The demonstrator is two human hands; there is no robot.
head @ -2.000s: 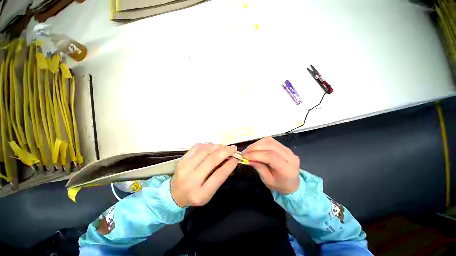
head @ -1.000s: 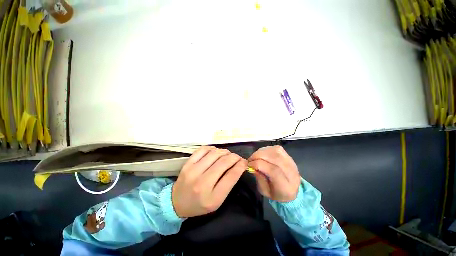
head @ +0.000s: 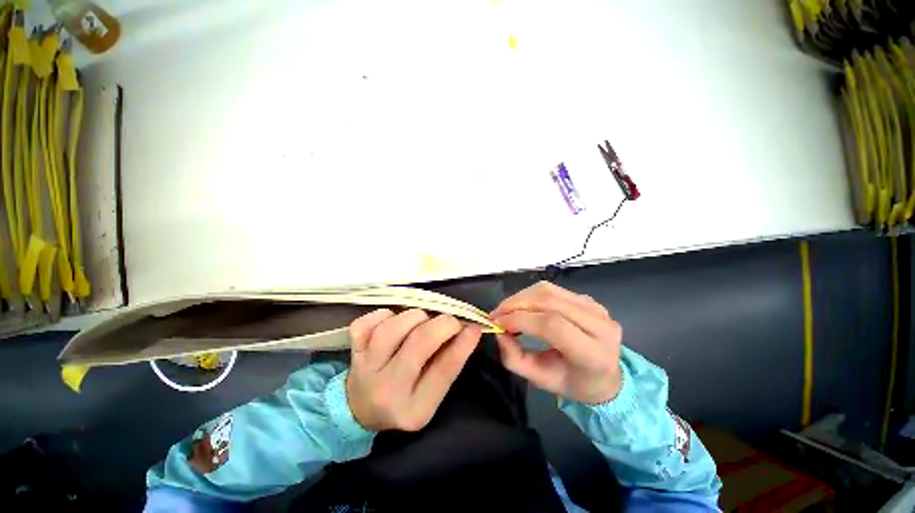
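Note:
A taupe bag body (head: 231, 311) lies over the table's front edge, its mouth open like a pouch towards me. A yellow tape tab (head: 73, 377) hangs from its left corner. My left hand (head: 406, 366) is bare and grips the bag's near edge close to the right corner. My right hand (head: 567, 341) pinches the right corner, where a little yellow edge tape (head: 494, 327) shows at the fingertips. The fingertips partly hide the tape.
A purple stick (head: 567, 188) and red-handled thread snips (head: 619, 170) with a black cord lie on the white table (head: 351, 150). Yellow-edged stacks stand left (head: 40, 180) and right (head: 878, 140). An amber bottle (head: 90, 25) is back left; a white-rimmed scrap tub (head: 196, 385) is below the bag.
The view has shifted, so the table things appear moved. The bag's edge layers now show beside my left fingers. Both hands stay at the right corner; my left hand's fingers are more spread.

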